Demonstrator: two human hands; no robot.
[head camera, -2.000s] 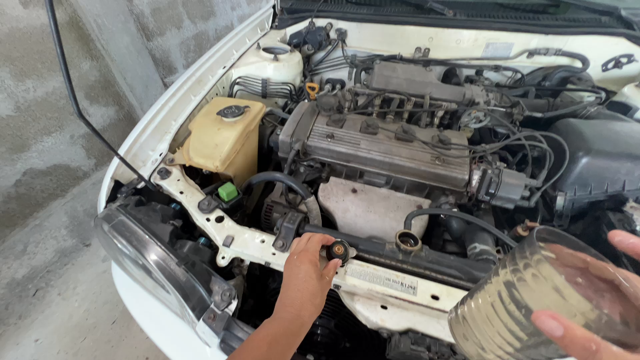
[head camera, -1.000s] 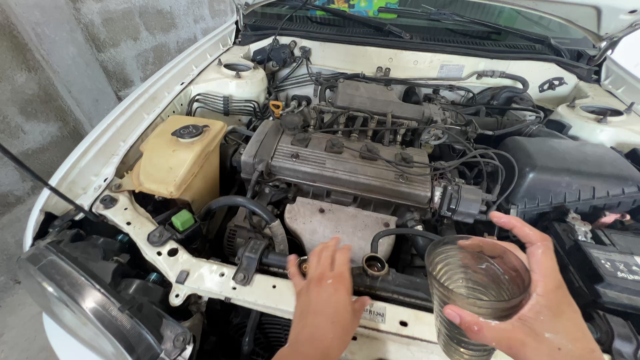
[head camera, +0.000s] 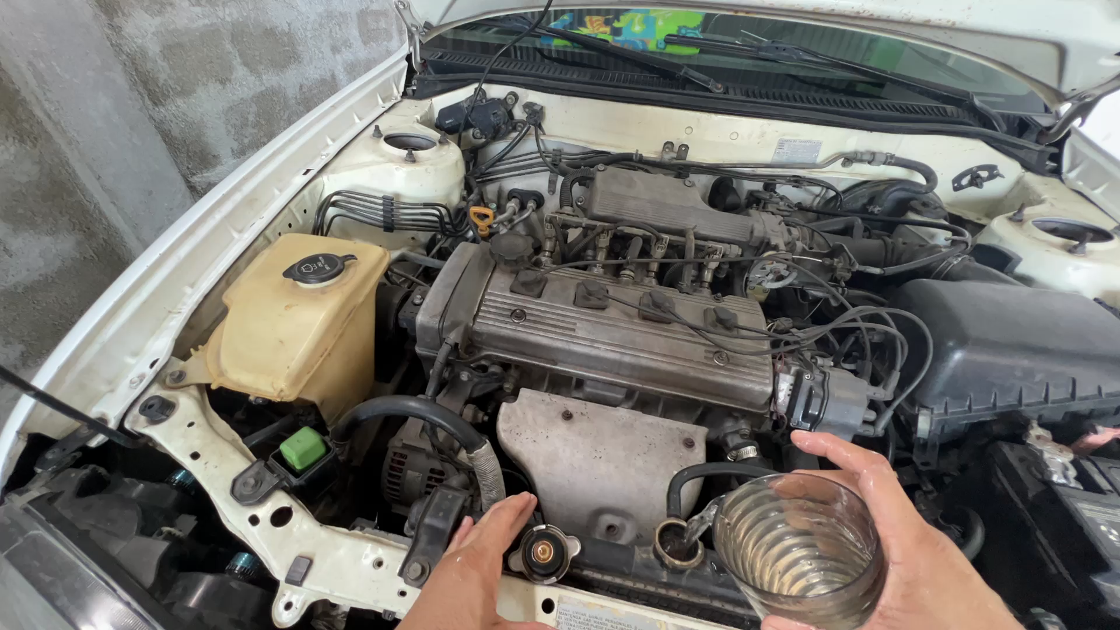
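Observation:
My right hand (head camera: 910, 534) holds a clear ribbed cup (head camera: 798, 547), tilted to the left, and liquid runs from its rim into the uncapped radiator filler neck (head camera: 678, 544). The radiator cap (head camera: 544, 554) lies upside down on top of the radiator, left of the neck. Just left of the cap is my left hand (head camera: 486, 560), fingers extended and holding nothing; whether it touches the radiator top or the cap is unclear. A thin black hose curves up from beside the neck.
The engine's valve cover (head camera: 612, 337) and a heat shield (head camera: 604, 455) lie behind the radiator. A yellowed washer reservoir (head camera: 302, 324) stands at left, near a green-topped relay (head camera: 303, 449). At right are the black air filter box (head camera: 1006, 350) and a battery (head camera: 1059, 525).
The cup has tipped over the filler neck, and liquid now pours out. My left hand, which held the cap two seconds ago, has let it go on the radiator top.

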